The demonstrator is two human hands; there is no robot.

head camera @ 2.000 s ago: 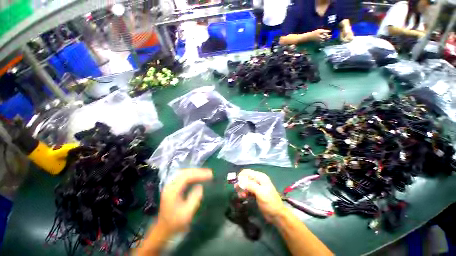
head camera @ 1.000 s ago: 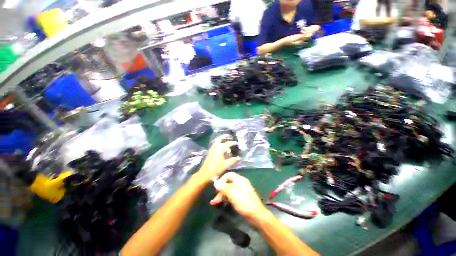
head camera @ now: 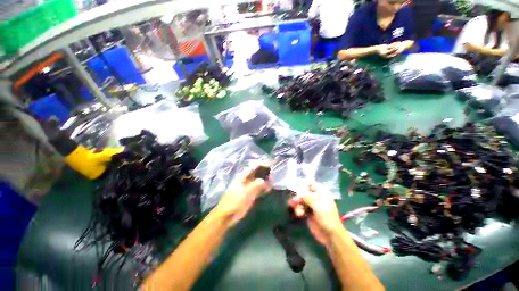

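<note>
My left hand holds a small black housing between its fingertips, just in front of the clear bags. My right hand is to its right and grips a small dark piece with a reddish bit; blur hides its details. A black cable bundle hangs or lies below my right hand. Pliers with red-and-pale handles lie right of my right hand, partly hidden by it.
Clear plastic bags lie beyond my hands. A left cable pile, a right cable pile and a far cable pile surround them. A yellow tool is at left. A coworker sits opposite.
My left hand has drawn back from over the bags with the black housing in its fingertips. My right hand has moved slightly right, apart from the left. The camera view has shifted.
</note>
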